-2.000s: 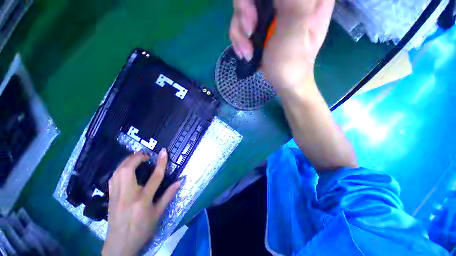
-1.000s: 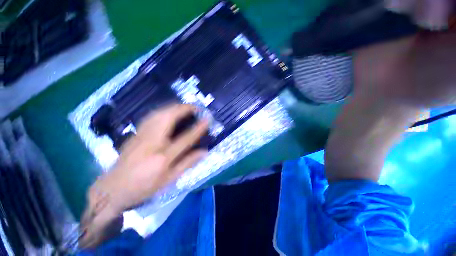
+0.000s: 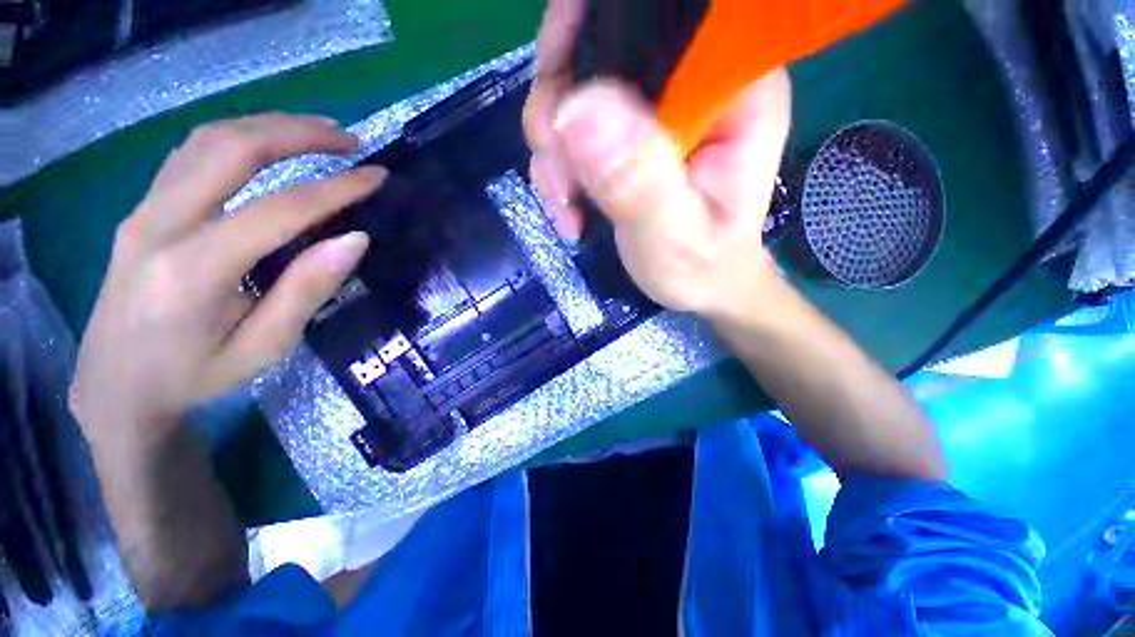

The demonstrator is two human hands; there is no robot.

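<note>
A black plastic housing (image 3: 485,373) lies tilted on a sheet of bubble wrap (image 3: 597,401) in front of me. A pale strip crosses its middle and small white metal pieces show near its lower left end. My left hand (image 3: 237,249) is over the housing's left end, fingers apart, fingertips at or just above it; nothing shows in it. My right hand (image 3: 660,187) grips an orange and black electric screwdriver (image 3: 759,56) above the housing's right part. The screwdriver's bit is hidden.
A round grey screw tray (image 3: 871,205) stands right of the housing on the green mat (image 3: 747,361). A black cord (image 3: 1008,280) runs at the right. Wrapped housings lie at the upper left (image 3: 199,62) and lower left (image 3: 44,423). More bubble wrap (image 3: 1083,137) is at the upper right.
My right hand has brought the screwdriver from near the tray to over the housing. My left hand has moved to the housing's left end. The view has shifted.
</note>
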